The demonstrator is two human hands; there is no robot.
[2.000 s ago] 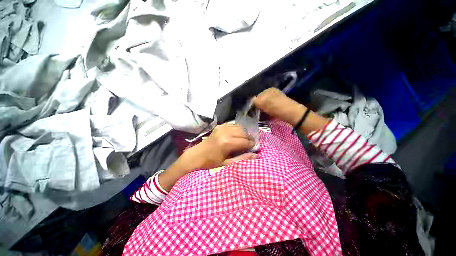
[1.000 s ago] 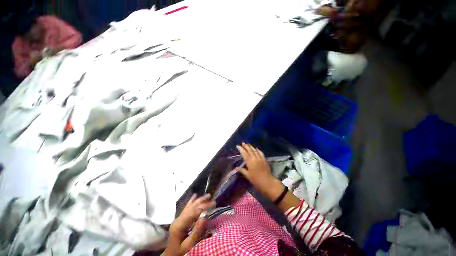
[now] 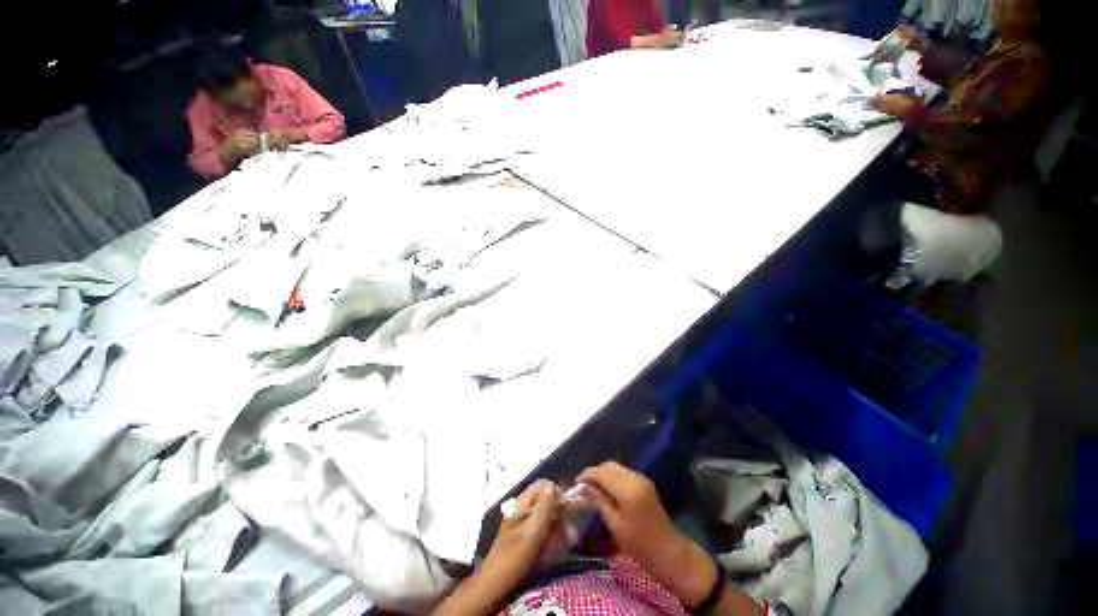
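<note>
My left hand (image 3: 525, 535) and my right hand (image 3: 632, 517) are close together over my lap, by the table's near edge. Both have their fingers closed on a small pale, crumpled piece (image 3: 578, 503); the fingers hide part of it, and whether it is cloth or film cannot be told. A small white bit shows at my left fingers. My pink-white gingham apron (image 3: 596, 592) shows below the hands. Off-white garments (image 3: 361, 481) lie heaped on the table to the left.
The long white table (image 3: 626, 181) runs forward. Red-orange snips (image 3: 293, 301) lie on the cloth. Blue crates (image 3: 861, 439) stand below the table at right, beside heaped pale cloth (image 3: 831, 542). One person (image 3: 283, 108) sits far left, another (image 3: 993, 102) at right, a third (image 3: 620, 24) at the far end.
My view has lifted and shows more of the table and people. My hands, apart a second ago with a thin pale strip between them, are now close together on the pale piece.
</note>
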